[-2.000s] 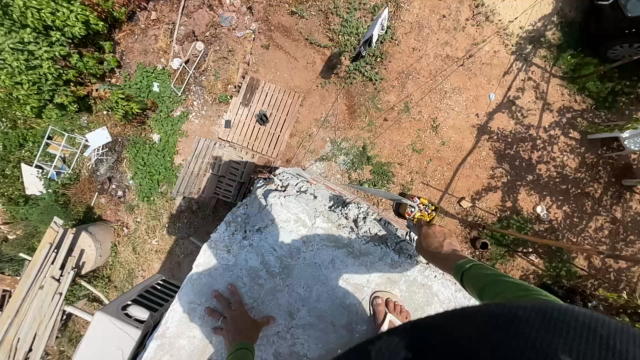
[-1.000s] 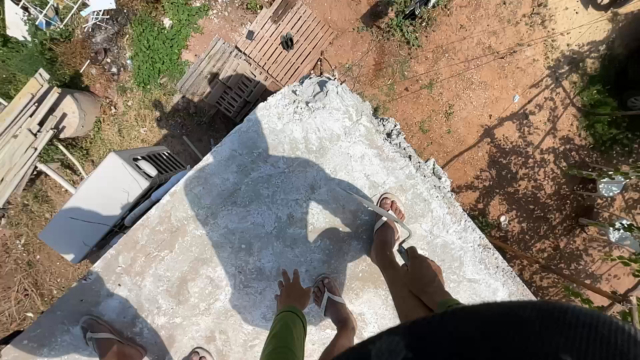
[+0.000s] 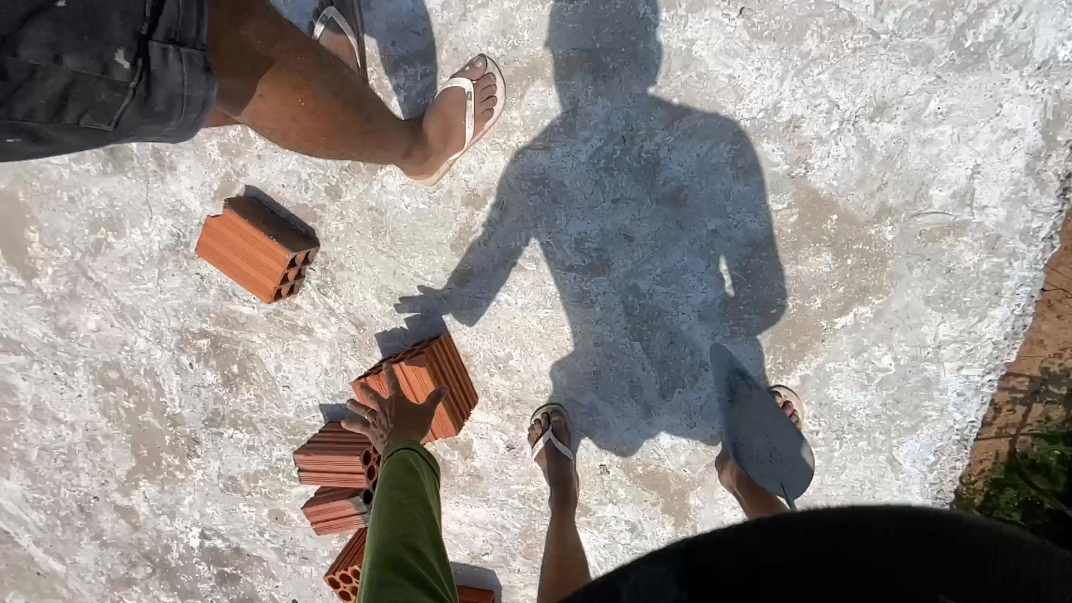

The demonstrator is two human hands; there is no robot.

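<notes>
My left hand, in a green sleeve, is spread over a ribbed hollow clay brick, its fingers apart; whether it touches the brick is unclear. Below and left of it lie several more hollow clay bricks, partly behind my forearm. A pointed masonry trowel blade shows at the lower right over my foot. Its handle and my right hand are hidden behind the dark shape at the bottom edge. A separate hollow clay brick with a chipped corner lies farther up on the left.
Another person's leg and sandalled feet stand at the upper left. The rough concrete slab ends at a ragged edge on the right, with brown soil and green plants beyond. My sandalled feet are at the lower middle.
The view has swung away from the slab's corner to the bricks and the other person. My left hand, earlier over bare concrete, is now over a brick. My right hand has left the view.
</notes>
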